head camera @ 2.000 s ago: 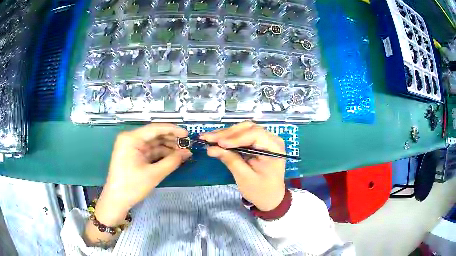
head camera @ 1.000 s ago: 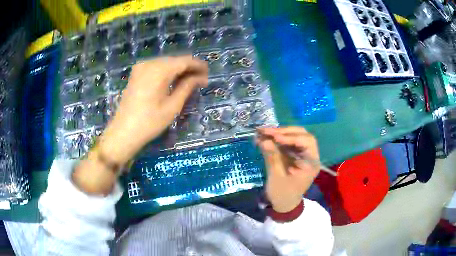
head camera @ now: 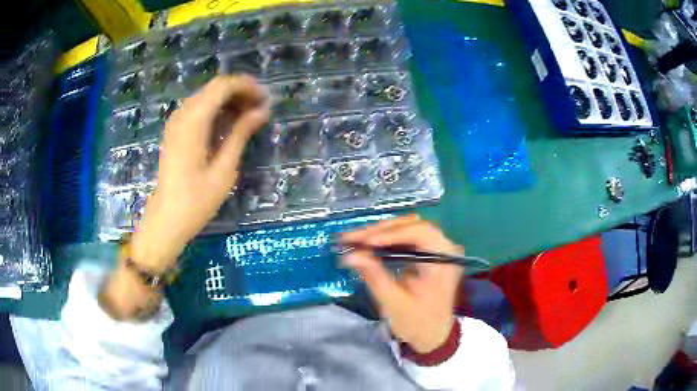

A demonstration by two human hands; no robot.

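My left hand [head camera: 200, 149] is blurred above the clear blister tray [head camera: 321, 215], fingers bent towards the thumb; whether it holds anything cannot be told. Pockets at the tray's right hold small modules with pale rings, such as one module [head camera: 389, 174]. My right hand [head camera: 416, 290] holds dark, thin tweezers [head camera: 432, 257] over the right part of the blue die-cut sheet [head camera: 286, 279]. The tweezers' tips point left and are blurred. The sheet lies in front of the tray, with rows of small white pieces.
Stacked clear trays [head camera: 23, 191] and a dark sheet on blue backing [head camera: 72, 153] are at left. A spare blue film [head camera: 489, 122], a blue box with white insert [head camera: 562, 99] and loose parts [head camera: 614, 189] are at right. A red stool [head camera: 569, 294] stands below.
The module between my left fingers two seconds ago no longer shows. My left hand has moved forward over the tray. My right hand and tweezers are apart from it, back over the blue sheet.
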